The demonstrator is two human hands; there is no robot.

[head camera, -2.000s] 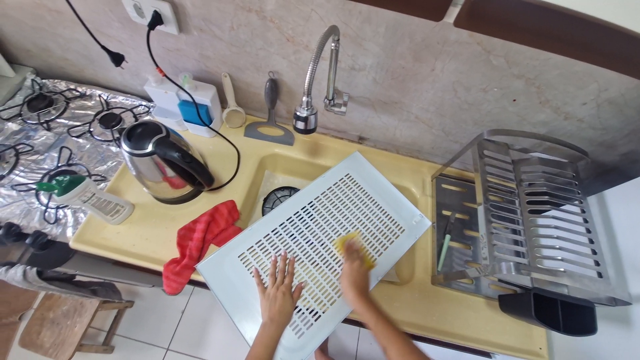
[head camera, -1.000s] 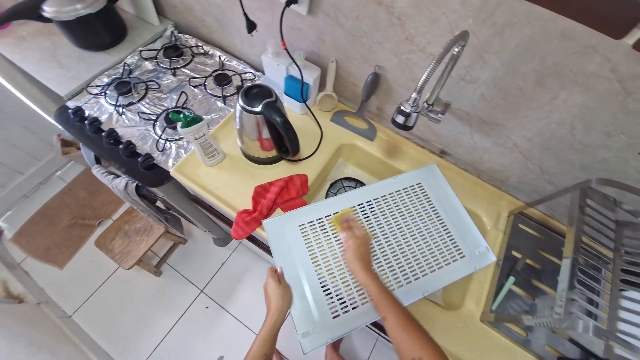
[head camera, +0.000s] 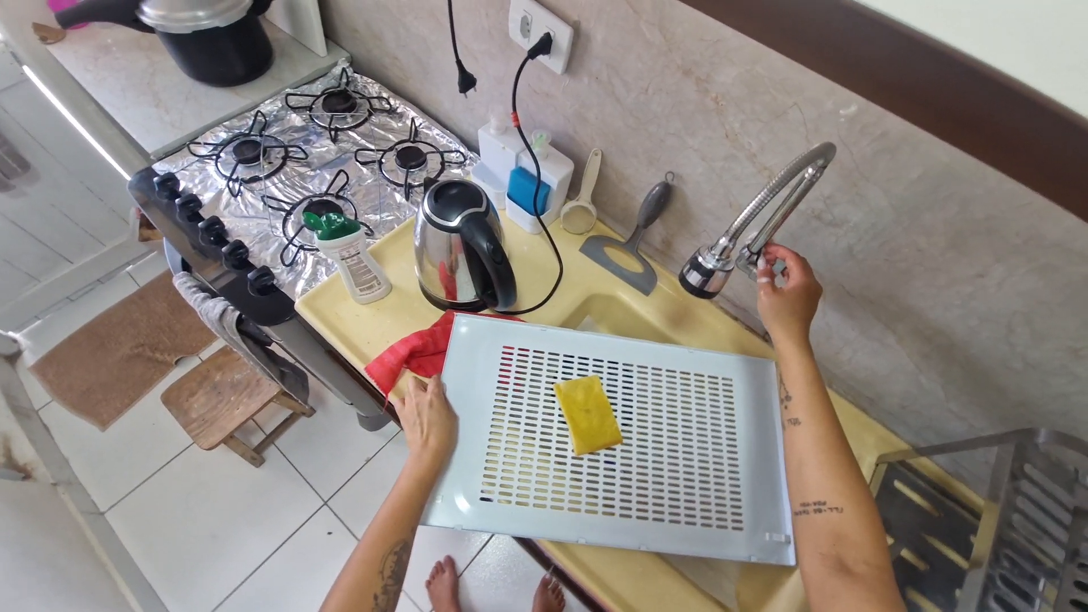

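My left hand [head camera: 427, 418] grips the left edge of a white slotted panel [head camera: 756, 450], which lies tilted over the yellow sink [head camera: 625, 316]. A yellow sponge [head camera: 588, 415] rests on the panel's slots, with no hand on it. My right hand [head camera: 787, 289] has its fingers on the handle at the wall side of the chrome faucet [head camera: 748, 229]. No water is seen at the faucet's head. A red cloth [head camera: 415, 353] lies on the counter and shows partly behind the panel's upper left corner.
An electric kettle [head camera: 459, 246] and a white bottle with a green cap [head camera: 353, 259] stand left of the sink. Beyond is a foil-covered stove [head camera: 382, 106]. A dish rack [head camera: 1011, 510] stands at the right. A wooden stool [head camera: 212, 395] is on the tiled floor.
My right hand has let go of the yellow sponge, left it on the panel and moved up to the faucet. My left hand has gone from the panel's face to its left edge.
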